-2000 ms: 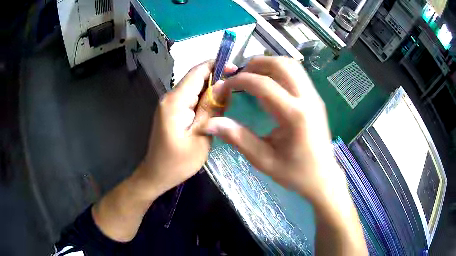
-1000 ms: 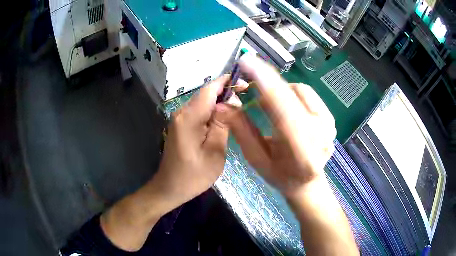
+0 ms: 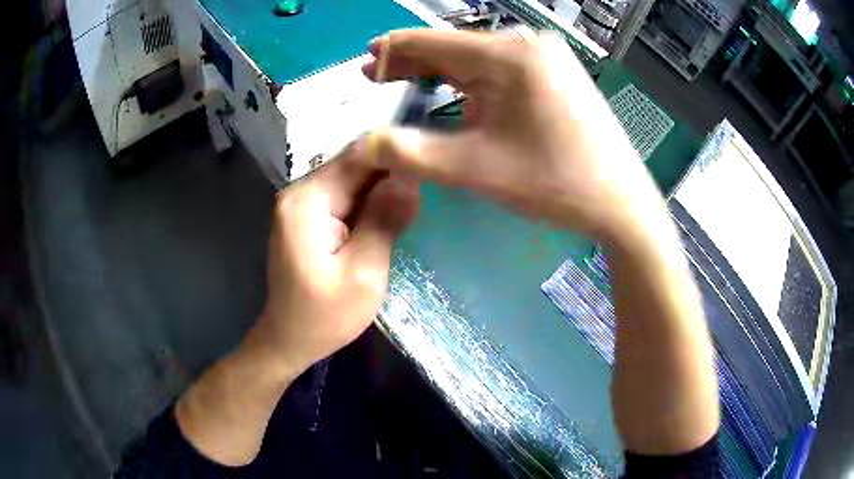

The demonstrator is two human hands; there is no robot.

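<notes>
My left hand (image 3: pixel 323 257) is closed round a bunch of strips (image 3: pixel 412 105). The bunch's dark bluish upper end shows blurred between my hands; its lower part is mostly hidden. My right hand (image 3: pixel 538 136) is above and to the right, blurred, thumb and fingers spread apart. A thin yellow rubber band (image 3: pixel 382 58) shows at its fingertips, and yellow also shows near its thumb beside my left fingers. Whether the band passes round the bunch is unclear.
The green bench top (image 3: pixel 478 262) lies below my hands. Flat strips (image 3: pixel 582 301) and a framed panel stack (image 3: pixel 744 210) are at right. A perforated plate (image 3: pixel 641 117) is behind. A white machine (image 3: pixel 328 122) with teal top stands ahead left.
My right hand has moved up and its fingers have spread, with the yellow band at the fingertips. My left hand still holds the bunch. The view has shifted, and more flat strips show.
</notes>
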